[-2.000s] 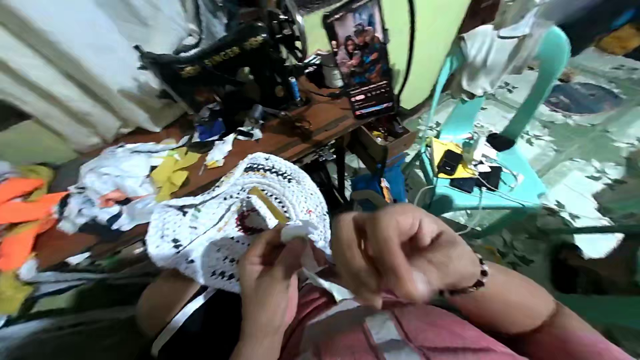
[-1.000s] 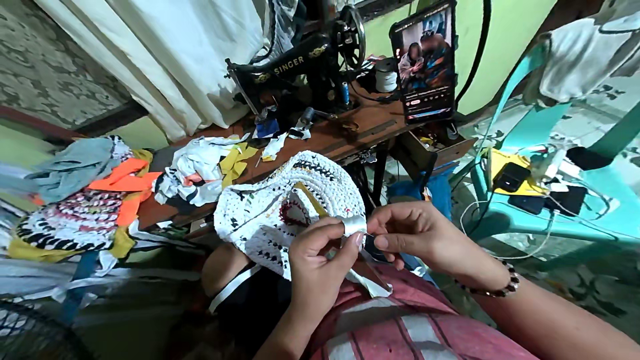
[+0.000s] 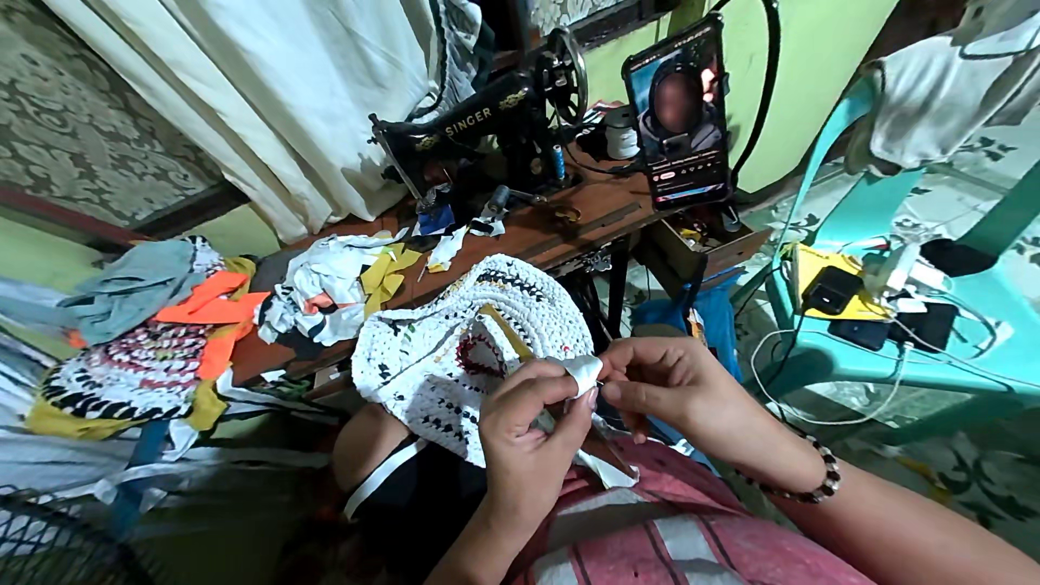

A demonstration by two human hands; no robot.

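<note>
My left hand (image 3: 532, 422) pinches a white fabric strip (image 3: 583, 372) between thumb and fingers. Close beside it, my right hand (image 3: 666, 382) has its thumb and index finger closed at the strip's edge on a small dark, thin object (image 3: 600, 383), too small to name. The strip's loose end hangs down over the pink garment on my lap. Behind the hands, a white crocheted fabric piece (image 3: 431, 366) with black flecks and a dark red ring lies over my knee, a mustard strip (image 3: 505, 331) across it.
A black Singer sewing machine (image 3: 487, 122) stands on a wooden table (image 3: 601, 213) with fabric scraps (image 3: 325, 284) and a propped phone (image 3: 682, 114). An open drawer (image 3: 715, 244) juts out below. Right is a teal plastic chair (image 3: 861, 349) with phones and cables; left, a multicoloured crocheted piece (image 3: 138, 366).
Two seconds ago my right hand was blurred and apart from the strip; it now meets my left hand at the strip. The view has shifted toward the left.
</note>
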